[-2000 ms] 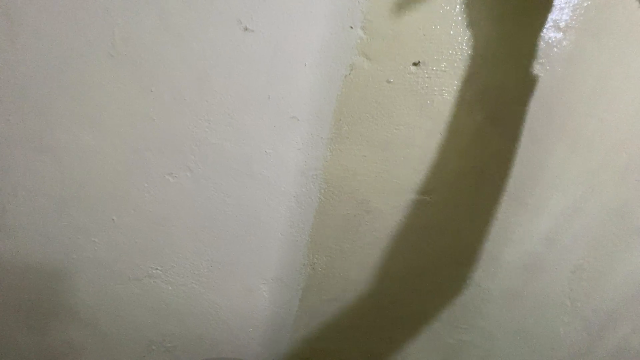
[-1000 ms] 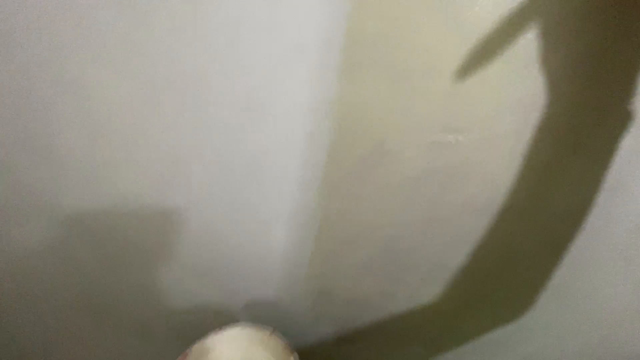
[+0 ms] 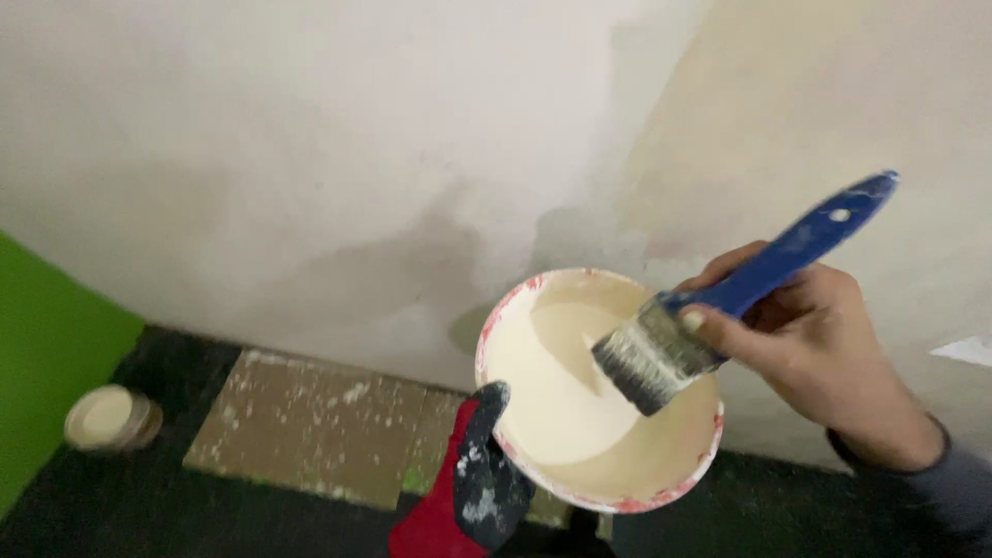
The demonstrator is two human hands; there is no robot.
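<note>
My right hand point(image 3: 806, 341), bare below a dark sleeve, grips a blue-handled paintbrush point(image 3: 798, 244) near its metal ferrule. The dark bristles, smeared with cream paint, hang over a round bucket point(image 3: 701, 465) with a white rim stained red. Cream paint point(image 3: 558, 387) lies inside the bucket. My left hand point(image 3: 480, 480), in a red and black glove spotted with paint, holds the bucket's left edge, thumb at the rim. The fingers under the bucket are hidden. Behind stands a wall point(image 3: 349, 155), pale at left and more beige at upper right.
A small round container of cream paint point(image 3: 105, 418) stands on the dark floor at lower left, near a green wall point(image 3: 46, 372). Paint-spattered brown boards point(image 3: 310, 426) lie along the wall's base. A white patch point(image 3: 965, 350) shows at the right edge.
The view has swung down from the wall to the bucket and floor. Both hands and the brush are now in view; one second ago only a pale rounded shape showed at the bottom edge.
</note>
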